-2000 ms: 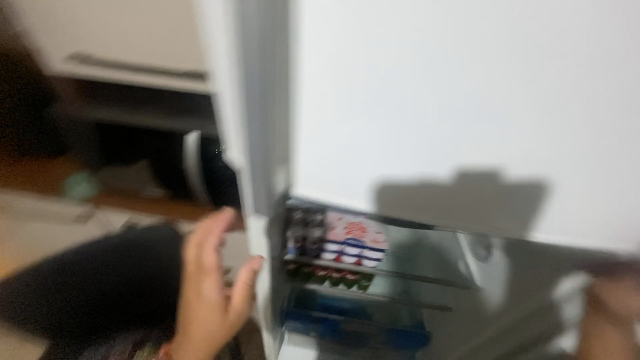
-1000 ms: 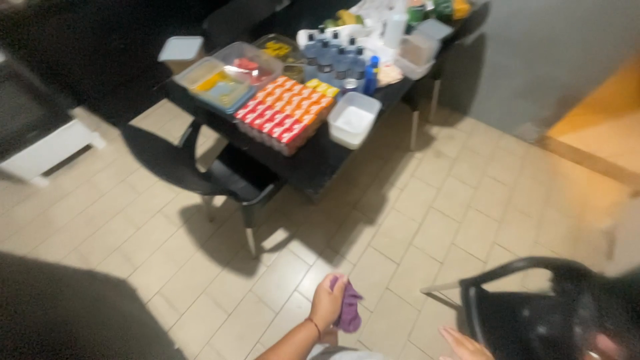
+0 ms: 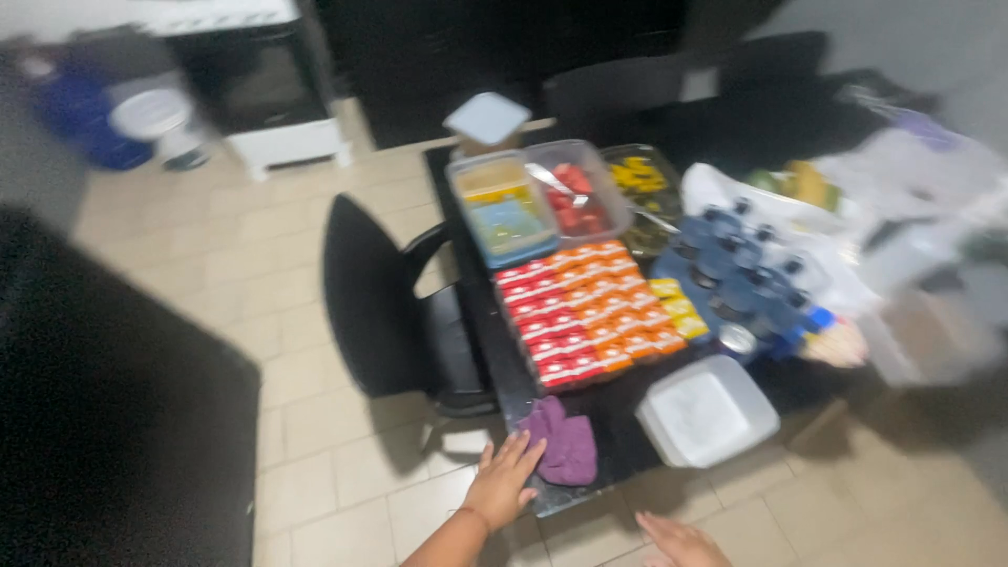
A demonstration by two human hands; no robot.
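A crumpled purple cloth (image 3: pixel 568 445) lies on the near corner of the black table (image 3: pixel 614 441). My left hand (image 3: pixel 504 480) is at its left edge with fingers spread, its fingertips touching or very near the cloth. My right hand (image 3: pixel 681 543) is low in the view, off the table's near edge, blurred and holding nothing that I can see. Beyond the cloth stands a block of red and orange small cartons (image 3: pixel 591 315). To the right sits a white plastic container (image 3: pixel 705 409).
Food containers with cut red fruit (image 3: pixel 579 205) and yellow pieces (image 3: pixel 636 175), dark-capped bottles (image 3: pixel 724 268) and plastic bags (image 3: pixel 913 181) crowd the table. A black chair (image 3: pixel 378 307) stands at its left side. A dark appliance or cabinet (image 3: pixel 118 409) fills the lower left; a stove (image 3: pixel 252 79) is behind.
The purple cloth was in my left hand over the floor one second ago; now it lies on the table and my fingers are spread. The view has moved closer to the table.
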